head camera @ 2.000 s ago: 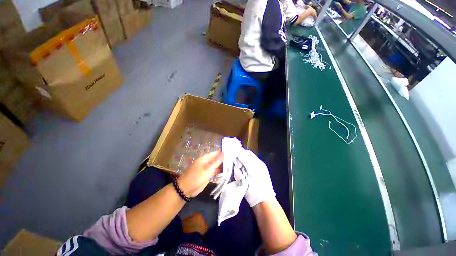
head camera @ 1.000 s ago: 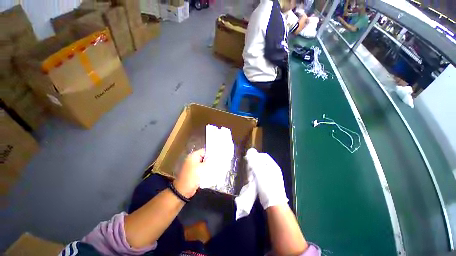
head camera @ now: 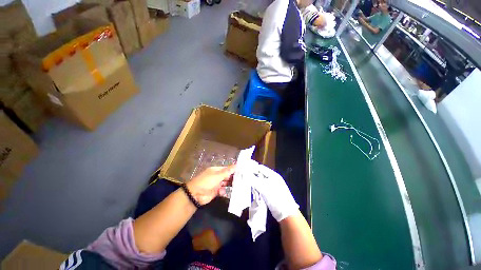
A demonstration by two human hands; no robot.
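My bare left hand [head camera: 210, 184], with a dark bead bracelet at the wrist, holds a limp white glove [head camera: 241, 185] by its edge. My right hand [head camera: 274, 191] wears a white knit glove and touches the limp white cloth from the other side. A white piece hangs down below my right hand's fingers. Both hands are above the near side of an open brown carton [head camera: 232, 126]. Clear plastic boxes [head camera: 203, 160] lie at its bottom, partly hidden by my hands.
A green conveyor belt [head camera: 348, 211] runs along the right, with a looped white cord [head camera: 361, 140] and a tangled white heap [head camera: 335, 68] on it. A person [head camera: 275, 45] sits on a blue stool [head camera: 258, 97] ahead. Taped cartons [head camera: 92, 79] stand at the left.
One second ago my hands were apart, with the white glove spread flat in my left hand. Now they are together and the cloth is bunched between them, lower and further right.
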